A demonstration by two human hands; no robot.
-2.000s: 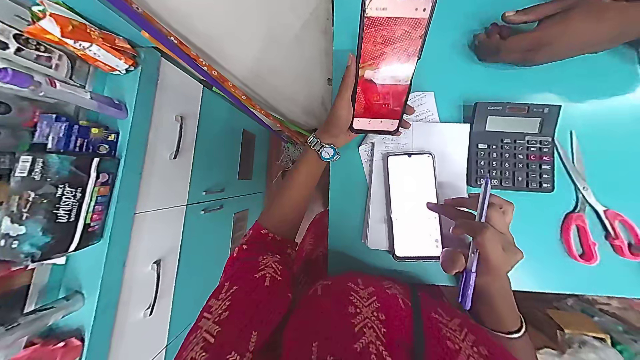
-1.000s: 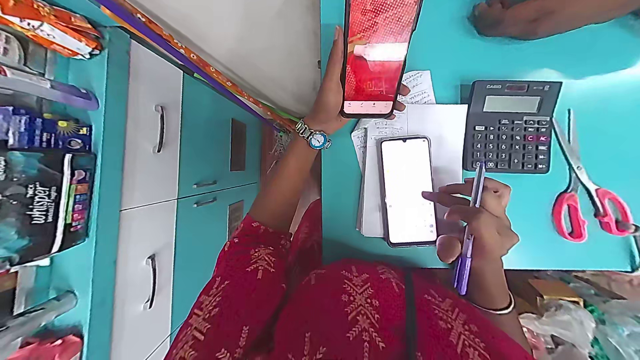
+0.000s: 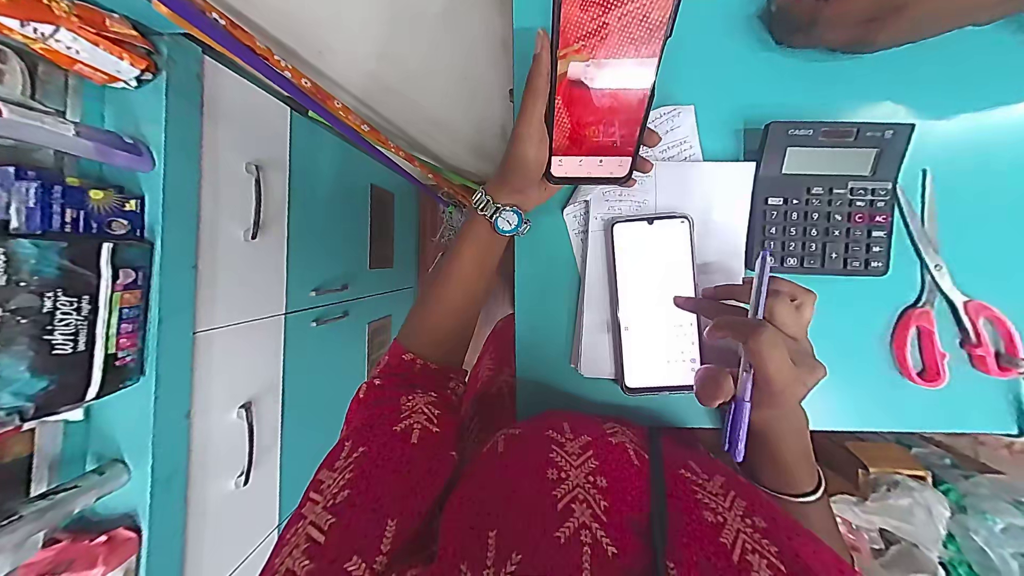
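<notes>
My left hand holds up a smartphone with a red picture on its screen; the phone's upper end is cut off by the frame. Below it, a second smartphone with a bright white screen lies on a stack of white papers. My right hand has a purple pen between its fingers, and its index fingertip is over the right edge of the white screen. Whether it touches the glass I cannot tell. A dark Casio calculator lies just right of the papers.
Red-handled scissors lie partly spread on the turquoise table. Another person's hand rests at the table's top right. Shelves with packets and drawers stand at the left. Plastic bags lie below the table's right part.
My right index finger has shifted slightly against the white-screened phone. My left hand still holds the red-screened phone. The other person's hand shows less in the frame as the view has shifted a little.
</notes>
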